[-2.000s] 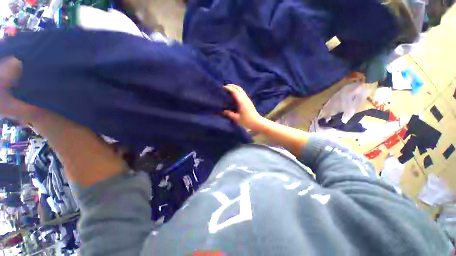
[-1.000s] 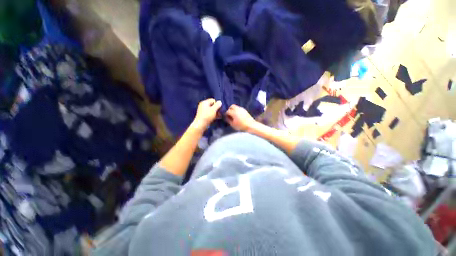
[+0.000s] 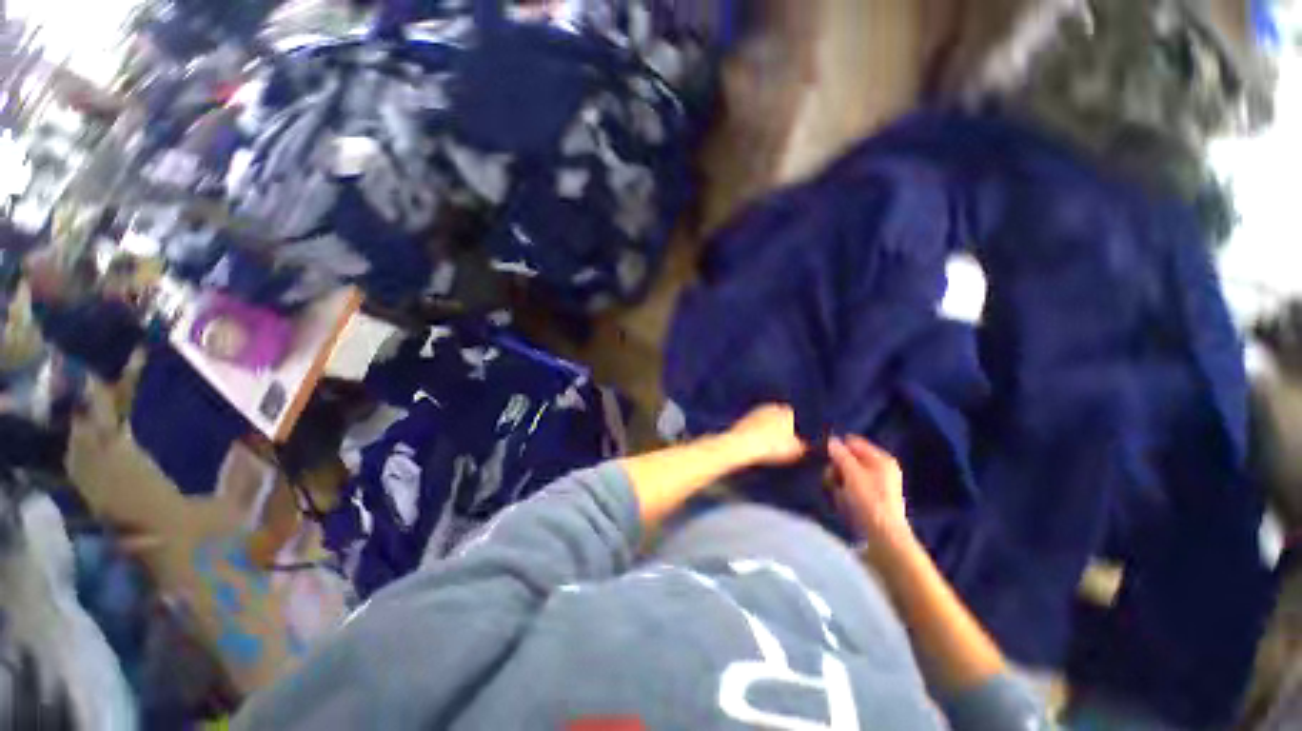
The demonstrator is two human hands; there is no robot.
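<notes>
A navy garment (image 3: 885, 343) lies spread over the broad navy pile (image 3: 1114, 357), its near edge between my two hands. A white oval patch shows on the navy cloth. My left hand (image 3: 771, 433) is closed on the near edge of the garment. My right hand (image 3: 868, 486) pinches the same edge just beside it, fingers bent. The picture is blurred, and whether a small tool is in either hand cannot be told.
A heap of mixed navy and pale grey pieces (image 3: 571, 157) lies at the upper left, another (image 3: 471, 429) left of my arm. A sewing machine part with purple (image 3: 243, 336) sits on a pale, orange-edged table (image 3: 317, 369). A mottled olive bundle (image 3: 1128, 72) lies behind the pile.
The view has swung left, so the pile now shows on the right. From stretching the cloth out leftward, my hands came together at its near edge and are still close together there.
</notes>
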